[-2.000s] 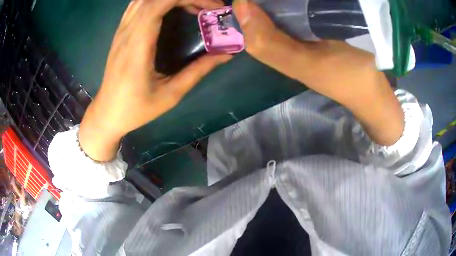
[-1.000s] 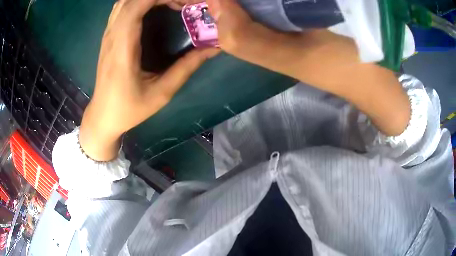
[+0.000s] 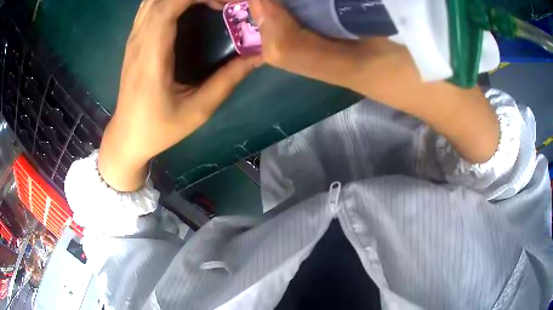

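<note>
My left hand (image 3: pixel 164 91) holds a small pink housing (image 3: pixel 244 30) between thumb and fingers at the top of the picture; its open side with inner detail faces me. My right hand (image 3: pixel 285 36) is against the housing's right side and covers part of it. The glue syringe (image 3: pixel 364 17), with a grey-clear barrel, dark band, white wrap and green adapter (image 3: pixel 464 45), lies along my right hand and forearm, held in that hand. The syringe tip and some fingertips are hidden or cut off by the top edge.
The green bench top (image 3: pixel 267 112) lies under my hands. A glossy black blister tray (image 3: pixel 45 115) is at the left. An orange-red gridded tray (image 3: pixel 42 194) is at the lower left, near a pale machine (image 3: pixel 60 278). A thin hose (image 3: pixel 527 30) runs off to the upper right.
Both hands, the housing and the syringe have shifted left and slightly up in the picture since the first frame. The syringe has tilted a little. Both grips look the same.
</note>
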